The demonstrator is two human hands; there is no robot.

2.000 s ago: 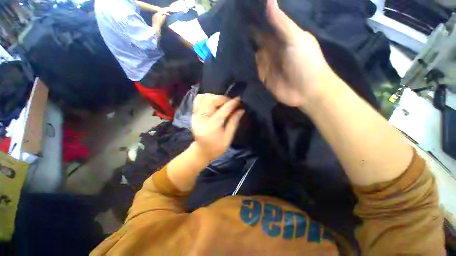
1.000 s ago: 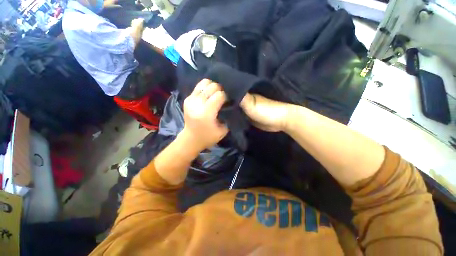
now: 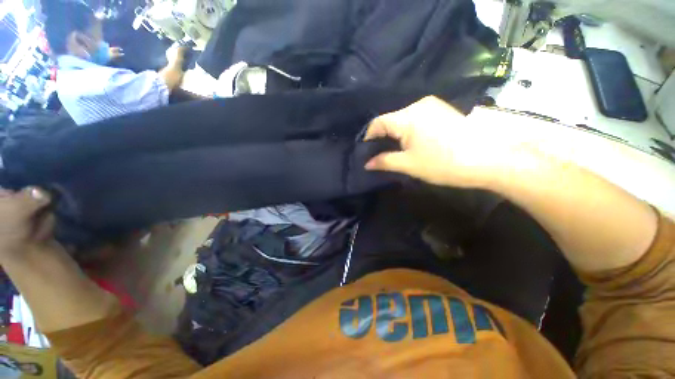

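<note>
A dark garment (image 3: 222, 152) is stretched across the view, with a long flat part, perhaps a sleeve, running to the left. My left hand (image 3: 26, 215) grips its far end at the left edge of the picture and is partly cut off. My right hand (image 3: 422, 141) pinches the cloth near a seam right of centre. The rest of the garment lies heaped on the table beyond. A pale inner part (image 3: 250, 78) with a rounded opening shows in that pile, with a thin white cord beside it.
At right, the white machine table (image 3: 540, 85) bears a smartphone (image 3: 616, 84) and dark snips (image 3: 662, 150). The lit presser foot area (image 3: 504, 62) touches the cloth pile. A masked person (image 3: 111, 89) sits at upper left. A dark shiny heap (image 3: 244, 274) lies low beside my lap.
My left hand has moved far left, pulling the garment part out straight. My right hand has shifted right and still holds cloth. The view has turned, and the machine table shows more.
</note>
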